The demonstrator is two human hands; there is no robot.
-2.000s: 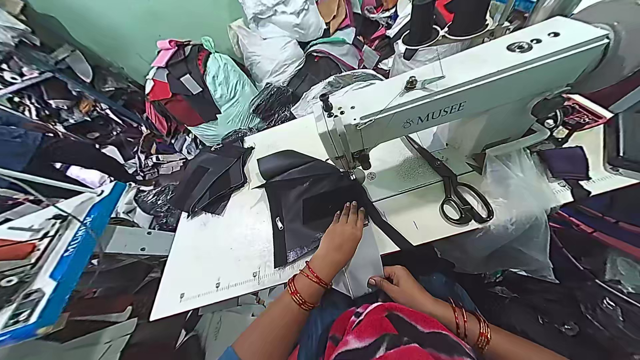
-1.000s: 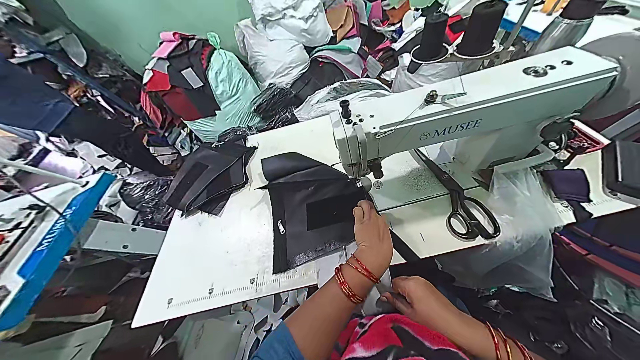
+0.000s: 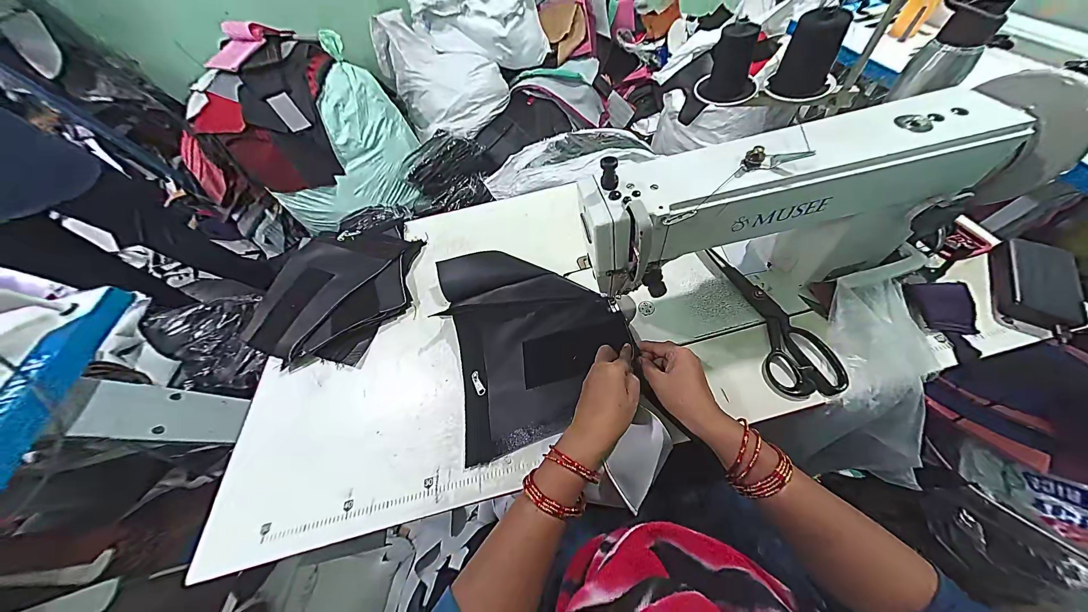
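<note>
A black fabric panel [image 3: 531, 365] with a zipper pull [image 3: 478, 382] lies on the white table of a Musee sewing machine [image 3: 807, 187], its right edge at the presser foot [image 3: 622, 304]. My left hand [image 3: 608, 395] grips that edge just in front of the foot. Beside it, my right hand [image 3: 680, 378] pinches the same edge and a black strip between thumb and fingers; the fingertips of both hands nearly meet. Black-handled scissors [image 3: 799, 357] lie to the right of my hands. White material [image 3: 633, 455] hangs below my left hand at the table's front edge.
A stack of black fabric pieces [image 3: 340, 297] rests at the table's left back. Black thread cones [image 3: 731, 64] stand behind the machine. A clear plastic bag [image 3: 880, 374] hangs at the right. Stuffed bags [image 3: 361, 127] are piled beyond the table. A person's dark-clothed legs [image 3: 127, 221] show at far left.
My right hand has moved up from the table's front edge to the panel's edge beside my left hand. The left hand, flat on the panel two seconds ago, now pinches its edge.
</note>
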